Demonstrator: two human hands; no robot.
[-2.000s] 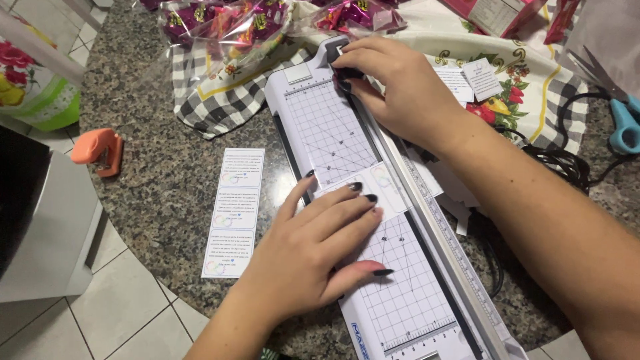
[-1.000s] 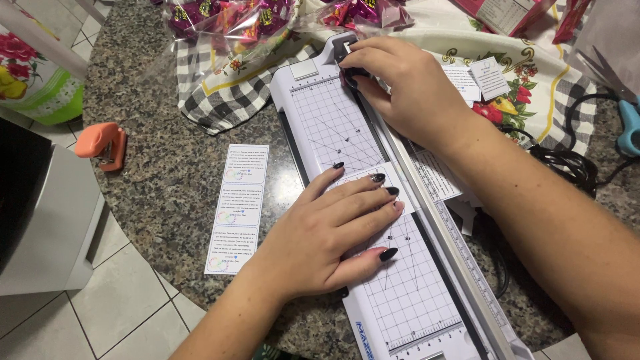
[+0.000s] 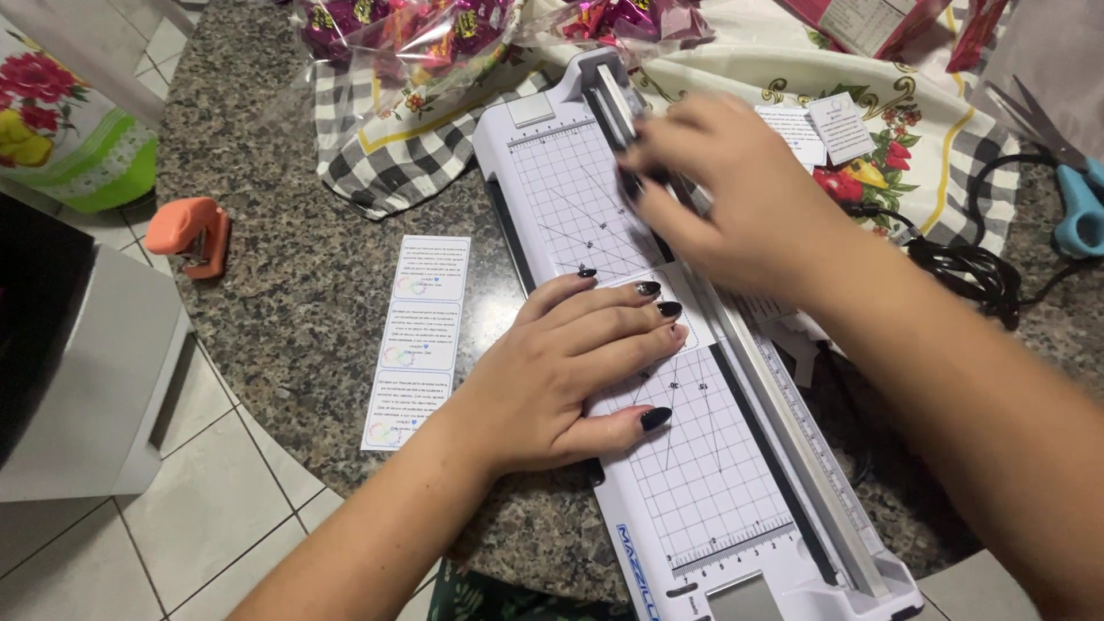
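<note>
A white Mazzilli paper trimmer [image 3: 707, 483] with a printed grid lies aslant on the granite table. My left hand [image 3: 578, 371] lies flat over a small printed paper piece [image 3: 697, 315], pressing it on the trimmer bed. Over the upper part of the metal rail [image 3: 776, 414] is my right hand [image 3: 707, 181], blurred, with its fingers curled at the rail; the cutting slider is hidden beneath them. A strip of three printed cards [image 3: 418, 341] rests on the table to the left of the trimmer.
An orange hole punch [image 3: 190, 237] sits by the table's left edge. Bagged wrapped sweets [image 3: 423, 34] and a floral cloth [image 3: 405, 147] lie at the back. Right of the trimmer are printed slips [image 3: 841, 129], a coiled black cable [image 3: 970, 276] and blue-handled scissors [image 3: 1078, 207].
My right hand has moved a little down along the rail from its top end. My left hand stays on the paper over the trimmer bed.
</note>
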